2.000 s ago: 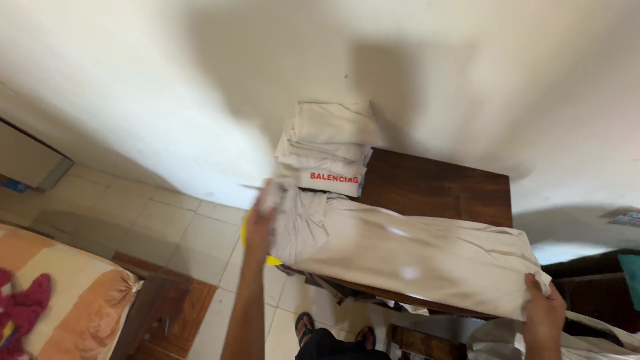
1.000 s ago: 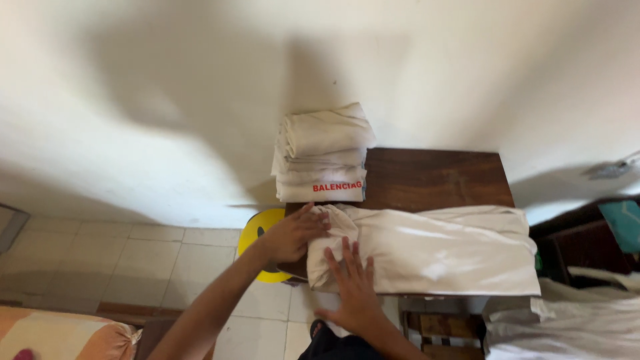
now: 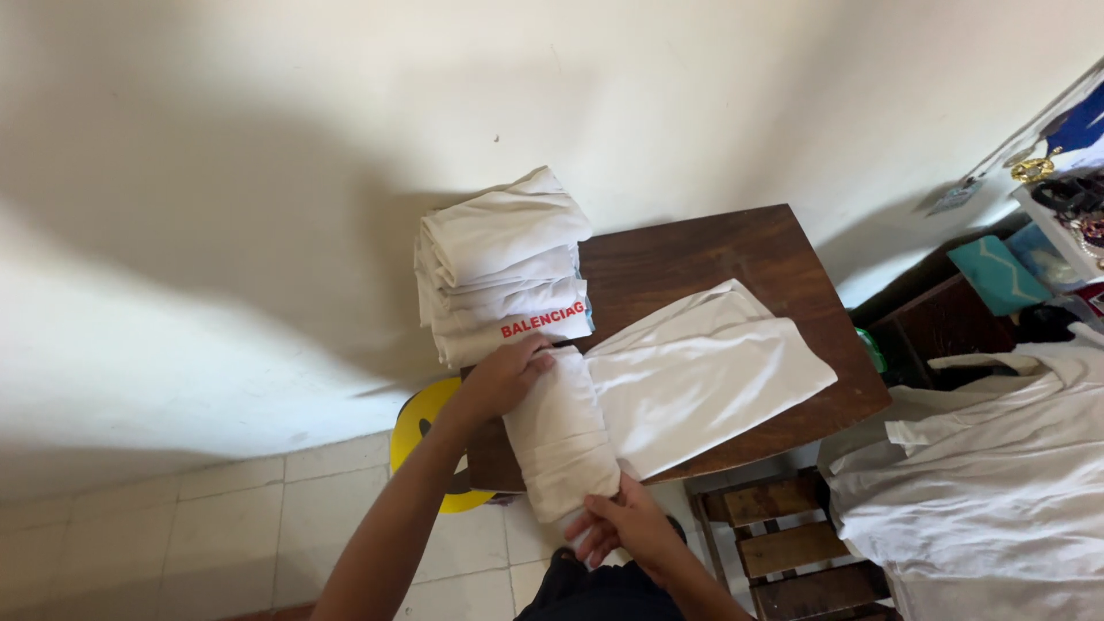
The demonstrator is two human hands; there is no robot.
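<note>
A white cloth garment (image 3: 699, 379) lies on a dark wooden table (image 3: 690, 250), its left end folded over into a narrow bundle. My left hand (image 3: 513, 375) grips the far edge of that folded end, thumb on top. At the near edge of the fold, my right hand (image 3: 617, 517) pinches the cloth between thumb and fingers, partly past the table's front edge. Just beyond my left hand stands a stack of folded white garments (image 3: 504, 259), the lowest showing red lettering. The garment's wider right part spreads flat toward the table's right side.
A pale wall (image 3: 259, 216) rises behind the table. At its left corner is a yellow smiley-face object (image 3: 423, 431). A slatted wooden seat (image 3: 793, 543) and a heap of white clothes (image 3: 992, 483) are at the right, near a teal pouch (image 3: 987, 272).
The garment was stretched between both hands, then lay lengthwise with both hands on its left end. That end is now folded over and the garment slants on the table.
</note>
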